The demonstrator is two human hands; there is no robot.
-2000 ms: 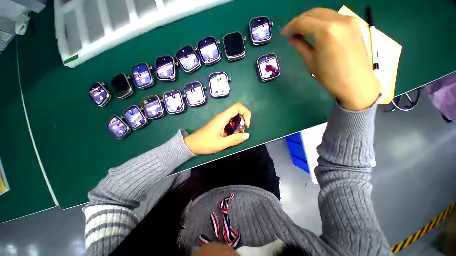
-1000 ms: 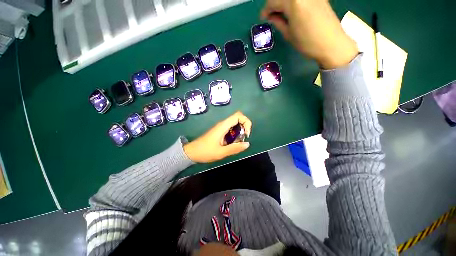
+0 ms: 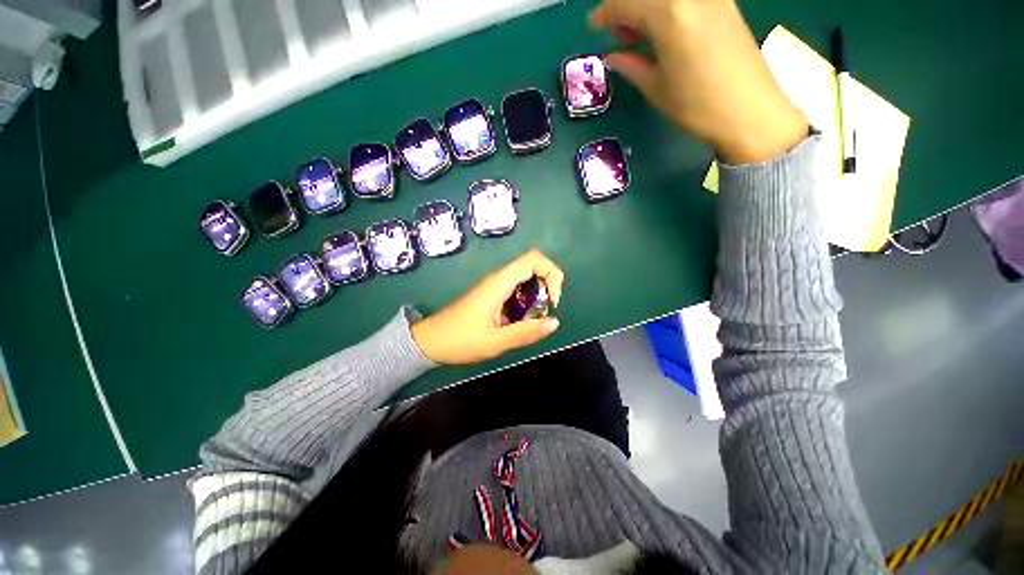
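My left hand (image 3: 485, 318) holds a smartwatch (image 3: 524, 300) with a dark, partly reddish screen near the bench's front edge. My right hand (image 3: 698, 70) is above the mat, its fingers by the right side of a reddish-lit watch (image 3: 586, 85) at the end of the far row; it holds nothing that I can see. Another reddish-lit watch (image 3: 603, 169) lies below that one. Several strapless watches lie in two rows to the left, such as a black-screened one (image 3: 527, 120) and a white-lit one (image 3: 493, 208).
A white tray (image 3: 168, 144) stands at the back left. Yellow note paper (image 3: 876, 185) with a pen (image 3: 844, 124) on it lies at the right. A black-yellow striped tape (image 3: 954, 513) is on the floor at the lower right.
My right hand has moved left and away from me to the far-row end watch, whose screen has turned from bluish to reddish. My left hand still holds its watch.
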